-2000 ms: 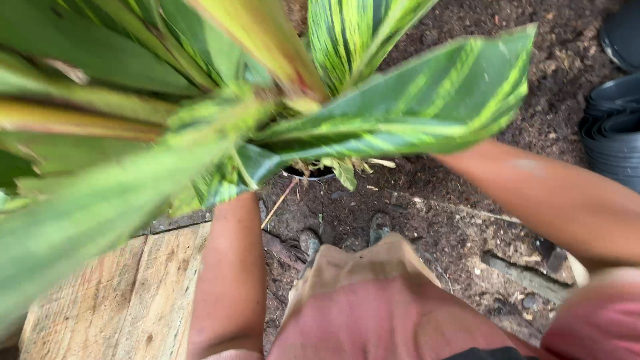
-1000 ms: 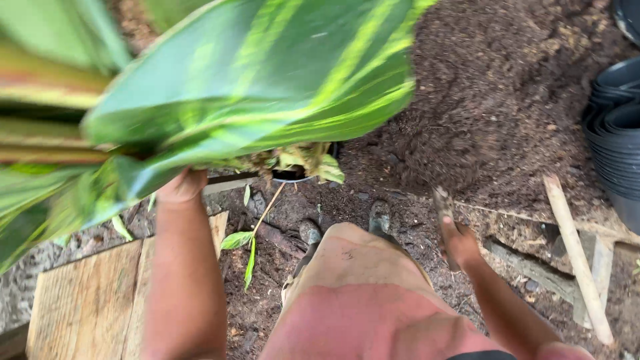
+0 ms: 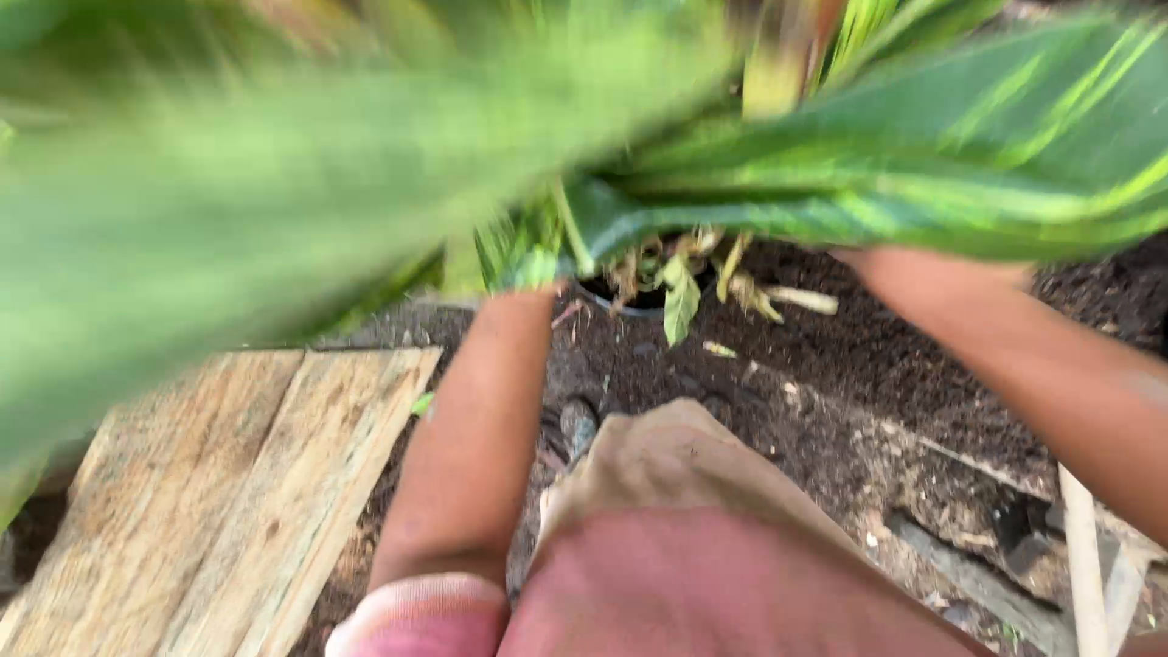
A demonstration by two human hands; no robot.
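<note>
A large plant with variegated green and yellow leaves (image 3: 912, 173) fills the upper view, partly blurred. Under it shows the rim of a dark pot (image 3: 639, 310), with withered leaves and roots hanging over the edge. My left forearm reaches up to the left of the pot, and the hand is hidden behind the foliage. My right forearm stretches up on the right over dark soil; a blurred bit of my right hand (image 3: 995, 272) shows below a broad leaf, its fingers hidden. What either hand holds cannot be seen.
Wooden boards (image 3: 228, 493) lie at the lower left. Dark soil (image 3: 912, 365) spreads at the right, edged by a thin ridge. A wooden stick (image 3: 1081, 566) and a sunken grey slab (image 3: 985, 575) are at the lower right. My shoe (image 3: 578, 424) stands below the pot.
My right hand was low at the right, away from the plant, one second ago; it has moved up to beneath the leaves. The foliage has shifted and now covers my left hand.
</note>
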